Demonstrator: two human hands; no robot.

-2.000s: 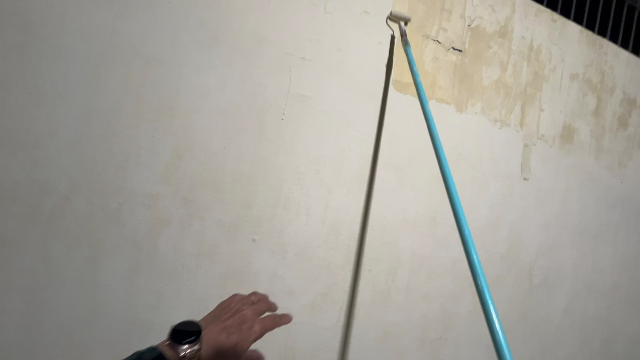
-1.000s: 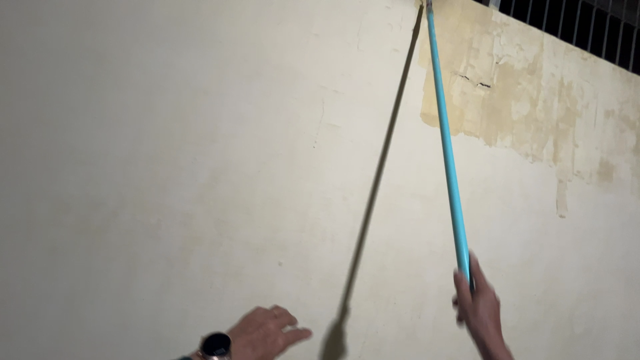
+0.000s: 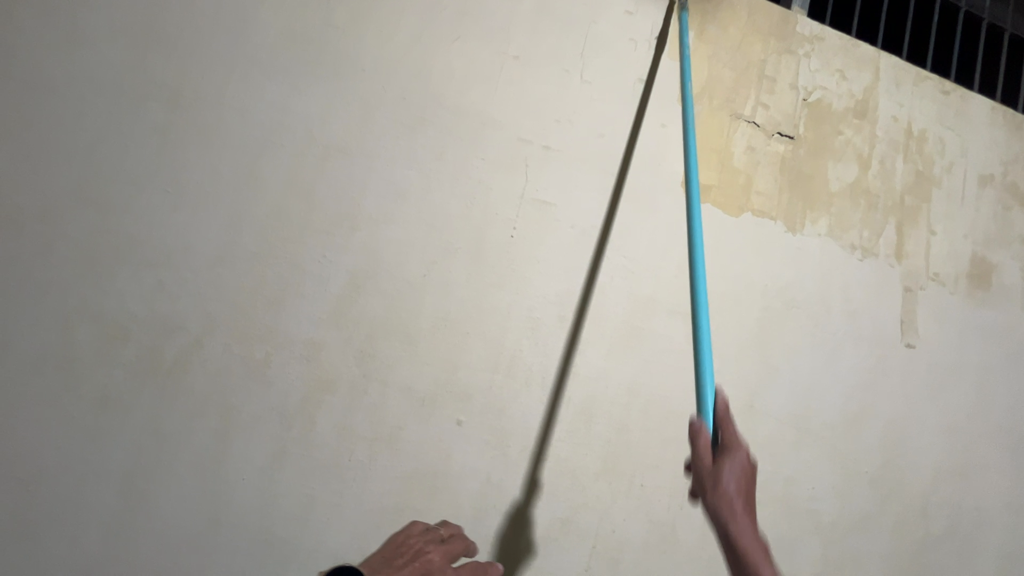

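My right hand (image 3: pixel 726 472) grips the lower end of a turquoise extension pole (image 3: pixel 694 232), which rises almost upright to the top edge of the head view. Only a sliver of the pole's head shows there; the rest is cut off. My left hand (image 3: pixel 428 550) is low in the view, left of the pole, with fingers apart and nothing in it. It has a ring on one finger and a dark watch at the wrist. Behind both hands stands a cream painted wall (image 3: pixel 320 280), with a peeled, tan patch (image 3: pixel 832 160) right of the pole.
Dark vertical metal bars (image 3: pixel 932 40) line the wall's sloping top edge at the upper right. A short crack (image 3: pixel 782 135) runs through the peeled patch. The shadow of pole and hand (image 3: pixel 596 264) slants down the wall.
The paint roller, in sight two seconds ago, has gone up out of view with the pole. My right hand has come into view on the pole. The pole stands more upright.
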